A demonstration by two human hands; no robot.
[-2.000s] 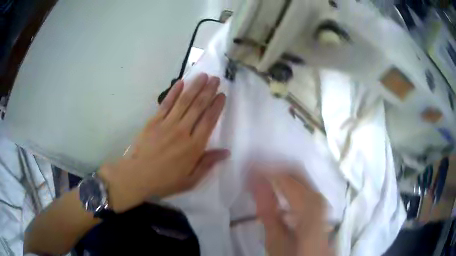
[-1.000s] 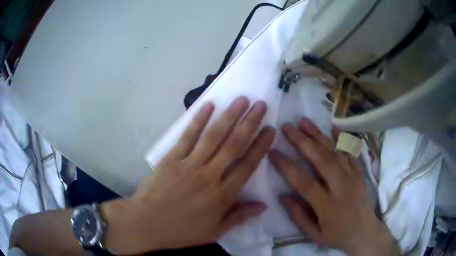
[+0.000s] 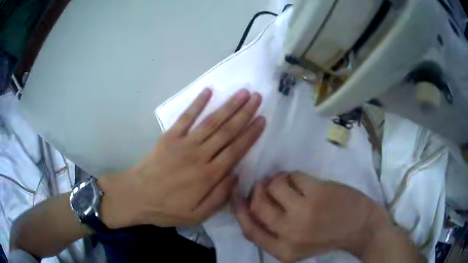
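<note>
The white garment [image 3: 328,154] lies on the machine table and runs under the presser foot [image 3: 286,83]. Its stitched left edge and a corner show left of the foot. My left hand [image 3: 205,154], bare with a wrist watch, lies flat on the cloth below and left of the foot, fingers slightly apart. My right hand [image 3: 308,215] is bare, with fingers curled down on the cloth below the foot; its fingertips are bunched at a fold of the garment. The needle cannot be made out beneath the machine head [image 3: 369,56].
The grey-white table [image 3: 113,77] stretches to the left. A black cable [image 3: 250,28] curves at the cloth's upper left edge. More white garments [image 3: 25,169] hang at lower left. White cloth with brown seam lines [image 3: 418,169] lies at right. Dark clothing is at the bottom.
The cloth's corner has turned up and outward on the left, covering the black lump of the cable. My right hand has moved down and its spread fingers have curled onto the cloth.
</note>
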